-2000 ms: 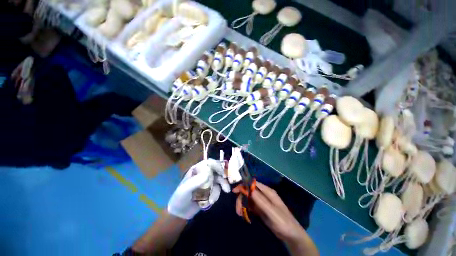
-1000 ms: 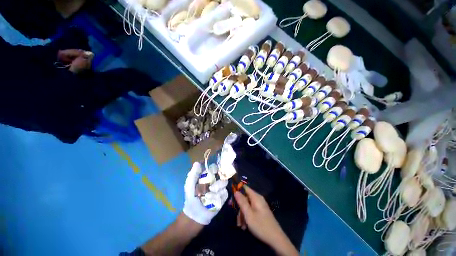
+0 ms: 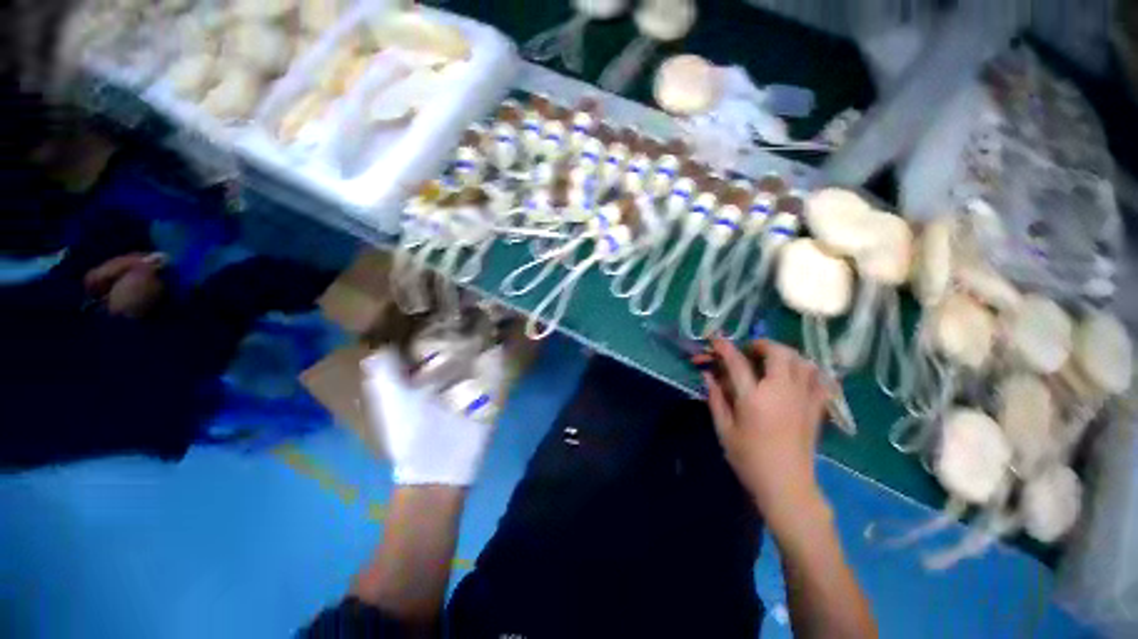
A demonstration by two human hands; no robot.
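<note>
My left hand (image 3: 422,422), in a white glove, is over the carton and holds a striped float piece (image 3: 472,397) with white and blue showing. The image is blurred, and the fingers' exact grip is unclear. My bare right hand (image 3: 771,418) is at the front edge of the green bench, fingers curled around the pliers (image 3: 694,352). Their dark jaws point left on the bench; the handles are mostly hidden by the hand. Rows of striped float pieces (image 3: 618,175) with cord loops lie behind.
An open carton (image 3: 340,397) with small pieces is on the floor under my left hand. A white foam tray (image 3: 374,206) holds cream pieces at the upper left. Round cream pieces (image 3: 973,456) and a greyish plastic bag (image 3: 1042,187) are at the right. Another person's hands (image 3: 127,285) show at the left.
My left hand has moved left over the carton with the piece. My right hand has moved away from it, up and right to the bench edge. The loose white material no longer shows between the hands.
</note>
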